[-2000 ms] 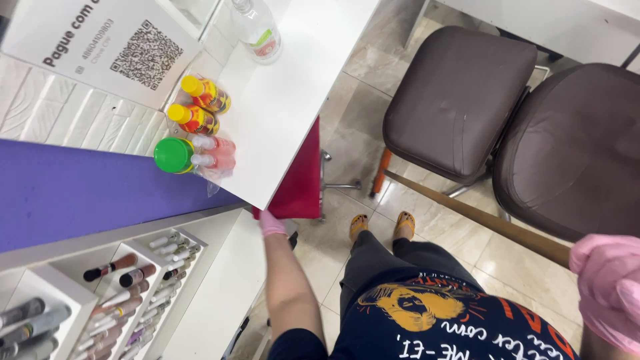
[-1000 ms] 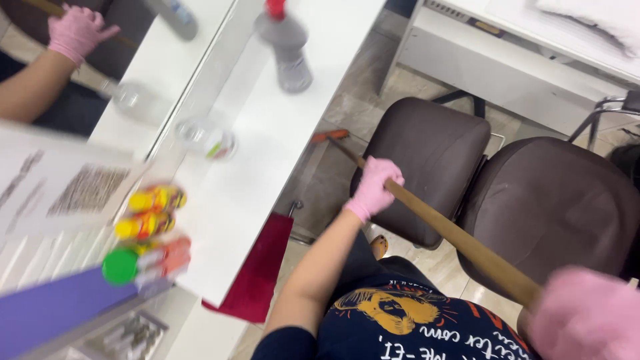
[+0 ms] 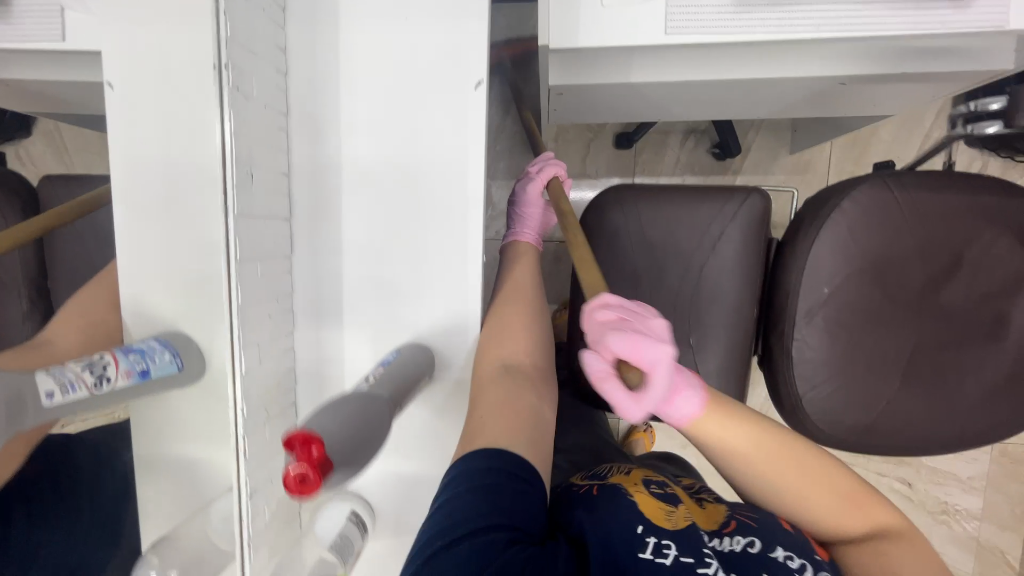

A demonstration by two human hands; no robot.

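A long wooden pole (image 3: pixel 578 244) runs from the dark gap between the white counter and the white desk down to its rounded end by my body. Higher up the pole, my left hand (image 3: pixel 538 200), in a pink glove, is closed around it. My right hand (image 3: pixel 636 356), also pink-gloved, grips the pole close to that rounded end, which sticks out past the fingers. The pole's far end reaches the floor in shadow, with a blurred reddish part there whose shape is hard to tell.
Left of my arm, the white counter (image 3: pixel 392 200) holds a gray bottle with a red cap (image 3: pixel 360 424) and a clear bottle (image 3: pixel 344 532), beside a mirror. A white desk (image 3: pixel 720 80) stands ahead. A dark brown padded chair (image 3: pixel 680 264) with its rounded part (image 3: pixel 904 312) is at the right.
Two seconds ago my left hand was at the counter's edge by a red thing; one second ago it was on the pole. The pole's far end now lies in the gap beside the desk. The view has turned.
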